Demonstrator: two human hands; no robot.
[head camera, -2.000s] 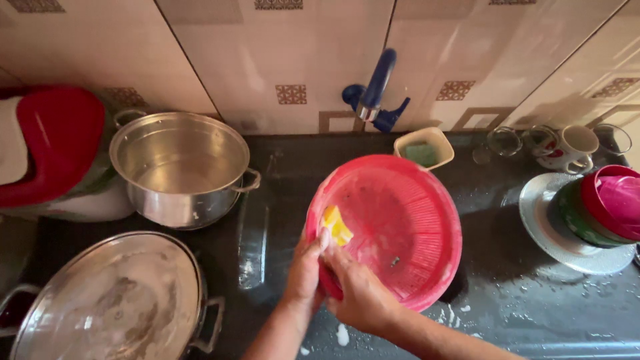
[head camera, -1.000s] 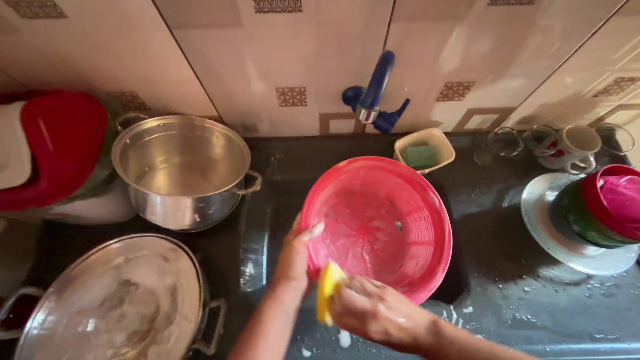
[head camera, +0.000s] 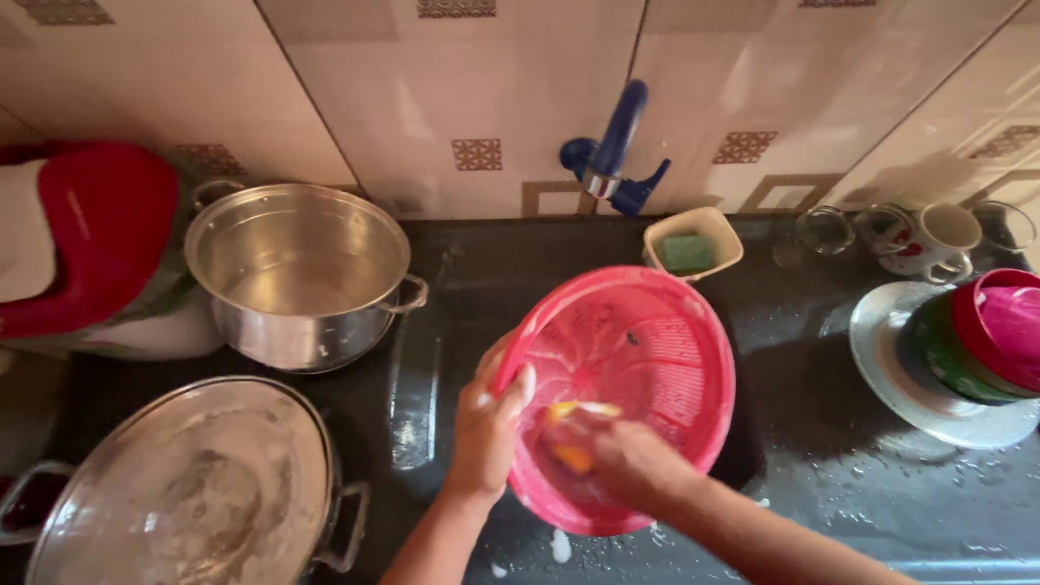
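A red plastic colander (head camera: 682, 357) with slotted sides is tilted over the dark sink, its inside facing up. My left hand (head camera: 487, 422) grips its left rim, thumb over the edge, with some suds on the thumb. Inside the bowl, my right hand (head camera: 626, 455) presses a yellow sponge (head camera: 573, 455) against the lower inner wall; the hand and sponge are blurred. A small dark speck sits on the upper inner wall. The blue tap (head camera: 617, 146) is on the wall behind, with no water seen running from it.
Left stand a steel pot (head camera: 301, 333), a lidded pan (head camera: 187, 487) and a container with a red lid (head camera: 114, 236). Behind the colander is a tub (head camera: 715, 223) holding a green scouring pad (head camera: 686, 253). Right are a mug (head camera: 934, 236), glasses (head camera: 825, 230) and bowls on a plate (head camera: 877, 357).
My right hand and the yellow sponge have moved from the colander's lower rim into the bowl. The colander's tilt has changed, while my left hand stays on its left side.
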